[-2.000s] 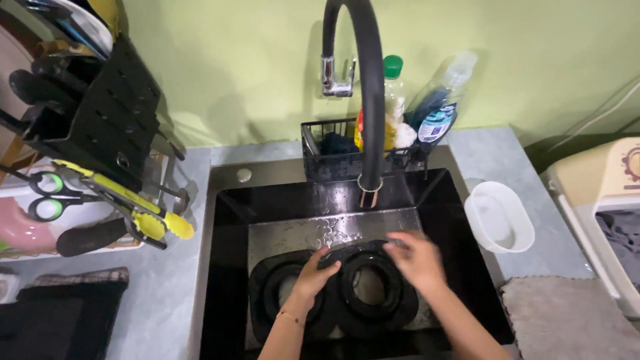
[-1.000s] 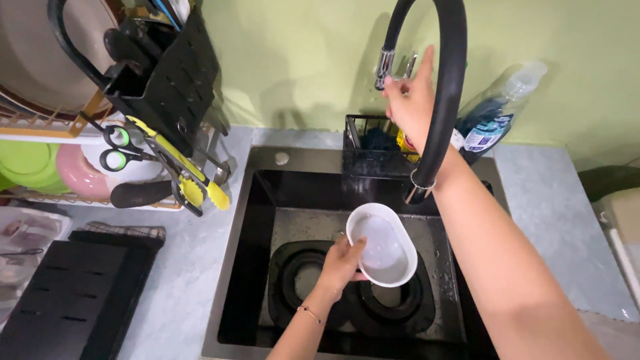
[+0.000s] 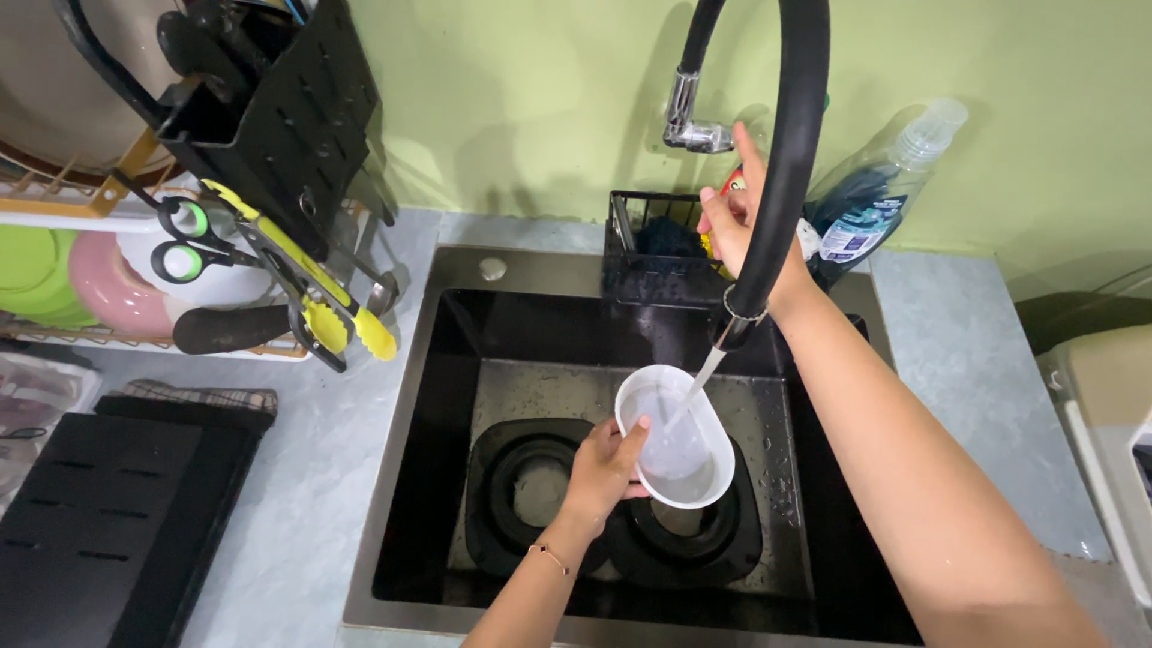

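Note:
My left hand [image 3: 607, 472] grips the near-left rim of an oval white plastic container [image 3: 675, 441], thumb inside. A stream of water runs into it from the spout of a black flexible-neck faucet [image 3: 796, 135]. My right hand [image 3: 742, 216] is raised behind the faucet neck, its index finger at the chrome faucet lever [image 3: 706, 137]; no object shows in its fingers. Below the container, a black piece with two round openings [image 3: 504, 495] lies on the floor of the dark sink [image 3: 418, 450], partly hidden by the container and my left hand.
Behind the sink are a black wire caddy [image 3: 661, 270] and a bottle of blue dish soap [image 3: 868, 211]. Yellow-tipped tongs [image 3: 310, 270], scissors [image 3: 184, 243] and a black utensil holder [image 3: 297, 126] hang at the dish rack on the left. Grey countertop [image 3: 954, 360] borders the sink.
Water now runs from the spout into the container. The container stood right of the sink two seconds ago, and my left hand was on the black piece. My right hand has moved up from there to the lever.

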